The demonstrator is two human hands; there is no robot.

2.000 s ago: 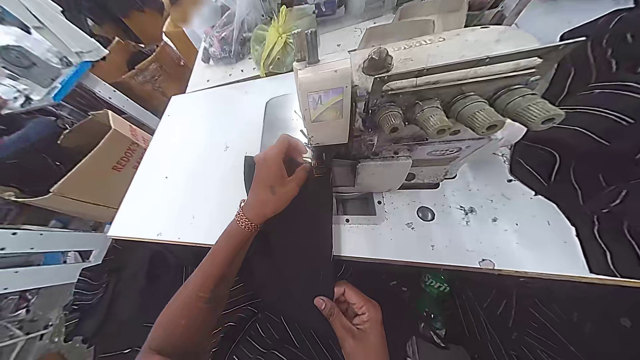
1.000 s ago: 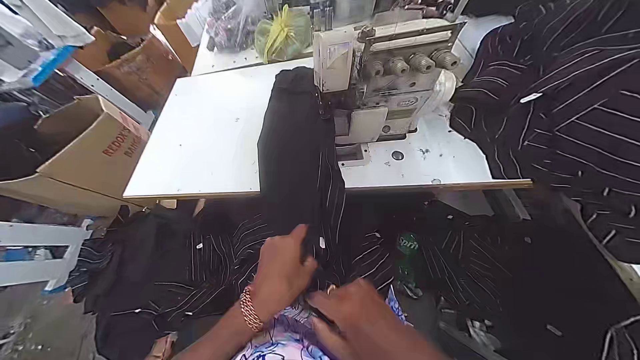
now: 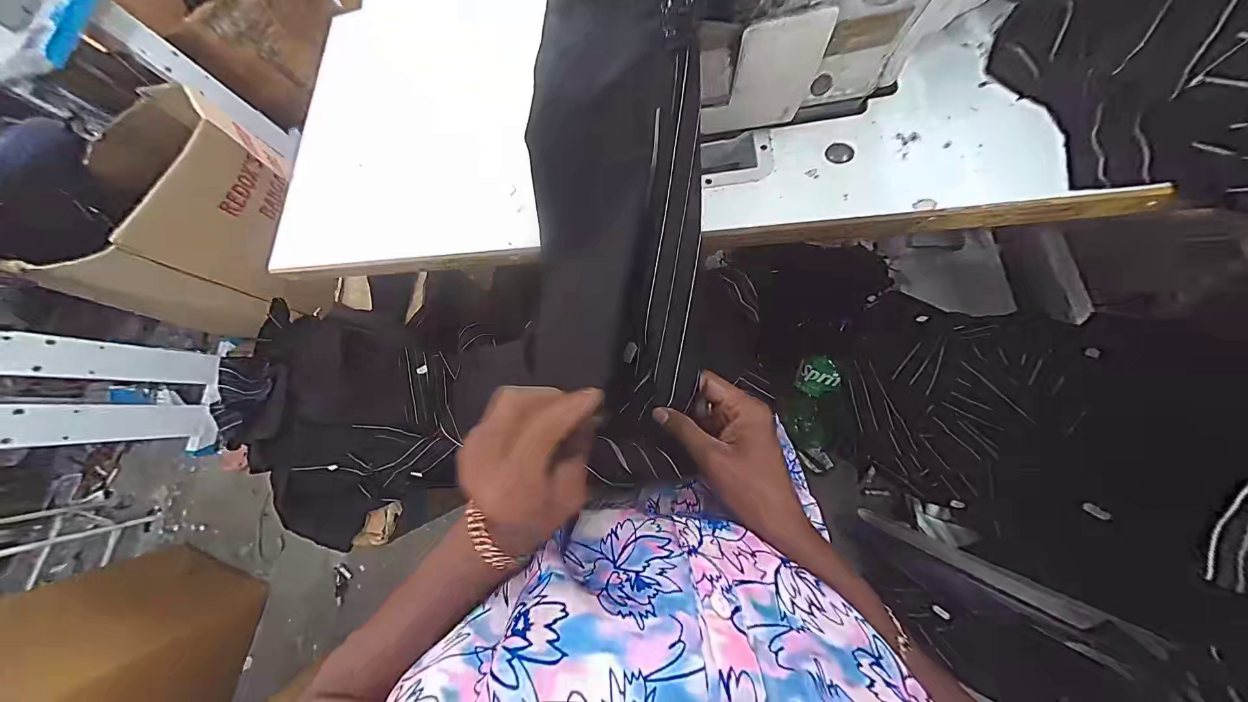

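A long piece of black fabric with white pinstripes (image 3: pixel 604 195) runs from under the overlock sewing machine (image 3: pixel 780 58), over the front edge of the white table, down to my lap. My left hand (image 3: pixel 526 458), with a chain bracelet at its wrist, is at the left side of the fabric's near end; it is blurred, and its fingertips touch or nearly touch the cloth. My right hand (image 3: pixel 736 439) pinches the fabric's right edge between thumb and fingers. The presser foot area is mostly cut off at the top of the view.
The white tabletop (image 3: pixel 419 146) has a worn wooden front edge. More striped dark fabric lies at the right (image 3: pixel 1131 88) and below the table (image 3: pixel 370 390). A green plastic bottle (image 3: pixel 817 390) stands right of my right hand. An open cardboard box (image 3: pixel 185 205) is at the left.
My left hand has come from beside the needle area down to the fabric's near end, close to my right hand. Both hands are now near my lap. The view has tilted downward.
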